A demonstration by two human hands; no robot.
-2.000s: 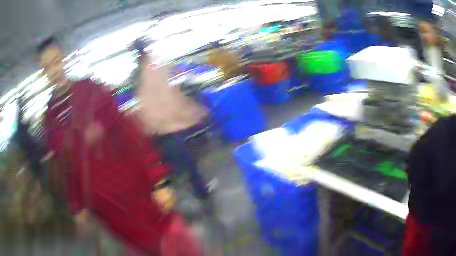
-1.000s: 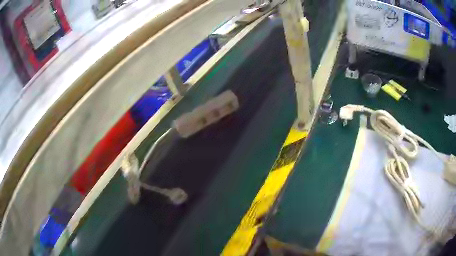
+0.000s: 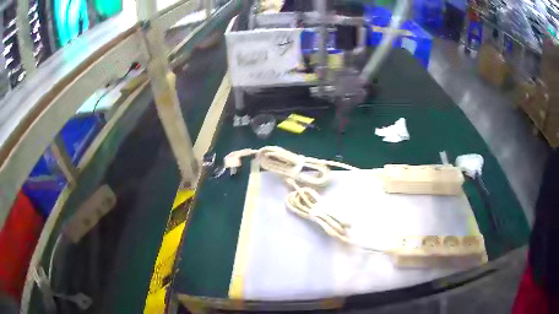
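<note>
Two cream power strips lie on the white work pad (image 3: 276,257). The near strip (image 3: 438,250) shows round socket wells. The far strip (image 3: 423,179) lies at the pad's back right edge. Their bundled cream cords (image 3: 294,165) lie on the pad's left half, with a plug (image 3: 231,160) past its back left corner. A mallet (image 3: 471,164) with a white head and black handle lies right of the pad. The blurred power screwdriver (image 3: 349,92) stands or hangs behind the pad. Neither of my hands is in view. A dark and red sleeve or garment shows at the right edge.
The dark conveyor belt (image 3: 125,202) at left carries another power strip (image 3: 90,213). A cream post (image 3: 168,116) stands beside it. A white box unit (image 3: 263,58), clear cup (image 3: 263,125), yellow pieces (image 3: 296,123) and crumpled white tissue (image 3: 393,130) are behind the pad.
The view has swung from people and blue bins to the bench, then rightward, so both strips and the mallet now show. The strip on the belt appears farther left and lower.
</note>
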